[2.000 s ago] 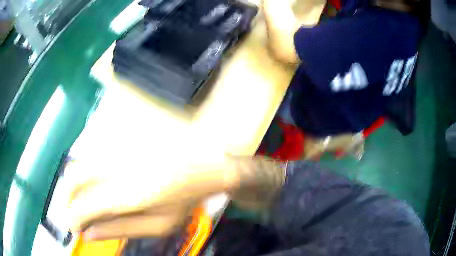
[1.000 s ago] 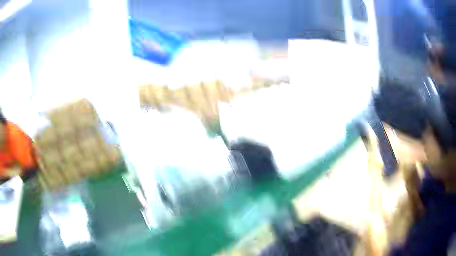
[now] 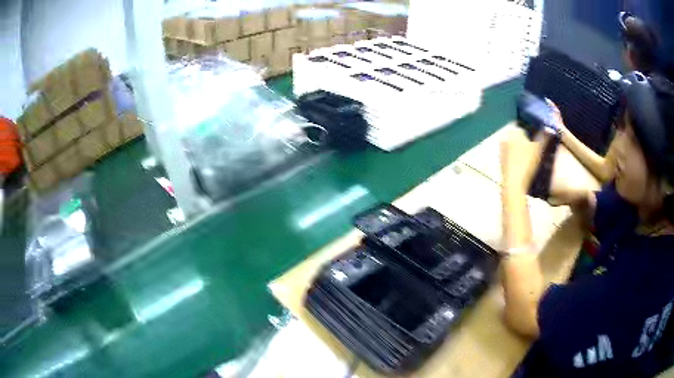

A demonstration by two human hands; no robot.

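Neither of my hands is in the picture. Nearest in front of me, stacked black frames (image 3: 384, 303) lean together in thick rows on a tan cardboard sheet (image 3: 480, 354). Each top frame shows a large window. One frame (image 3: 392, 221) lies across the top of the far part of the stack. The white work surface (image 3: 307, 358) shows at the bottom edge, cut off.
The green conveyor belt (image 3: 244, 258) runs beyond the bench edge. A neighbouring person (image 3: 606, 310) at right holds a dark item. Across the belt are clear plastic bags (image 3: 244, 140), white stacked trays (image 3: 414, 111), a black stack (image 3: 332, 118) and brown boxes (image 3: 74, 111).
The view has swung up from the bench, past a blurred view of the room, to the stacks and neighbour. My hand over the orange tray has left the picture.
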